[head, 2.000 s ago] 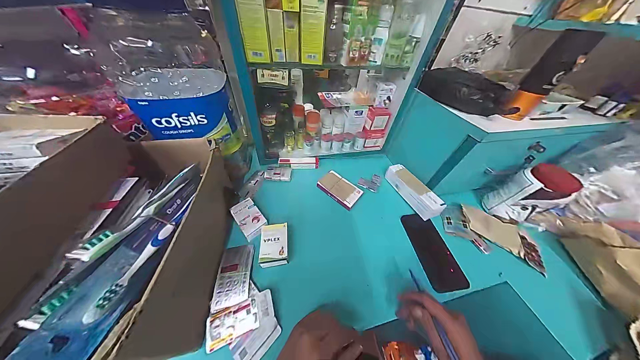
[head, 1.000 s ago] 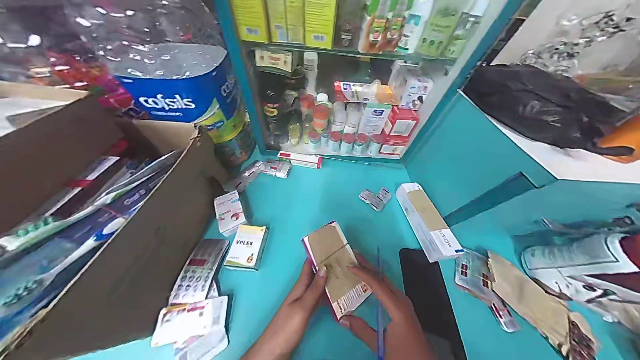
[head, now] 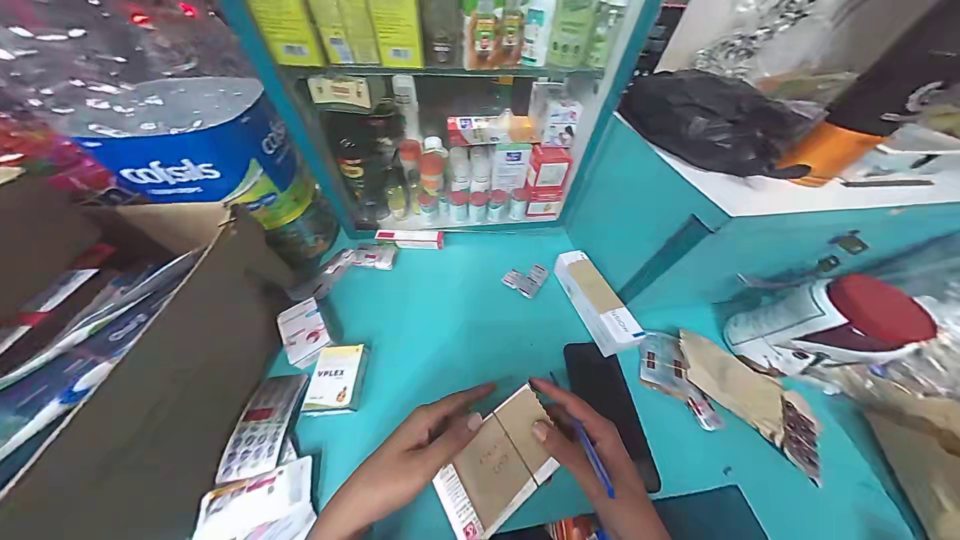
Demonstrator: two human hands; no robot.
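Between my two hands is a small medicine carton [head: 499, 469] with brown paper fixed over its face by a dark band; the paper bears handwriting. My left hand [head: 420, 442] grips its left edge, thumb on top. My right hand [head: 589, 450] holds its upper right side, and a blue pen [head: 595, 459] lies along the fingers of that hand. Partly behind the right hand, a black smartphone [head: 613, 409] rests on the turquoise counter [head: 435, 307]. A VPLEX box [head: 335, 379] stands left of my left hand.
A cardboard box [head: 157, 367] of toothbrushes is at left, beside a Cofsils jar [head: 202, 150]. Blister packs [head: 262, 427] lie near it. A glass cabinet [head: 450, 71] stands behind. At right are a long white carton [head: 598, 302], torn brown paper [head: 731, 379] and a red-lidded jar [head: 832, 322].
The papered carton lay at the back of the counter two seconds ago; both hands now hold it near the front. Since one second ago it has turned, its top now leaning right.
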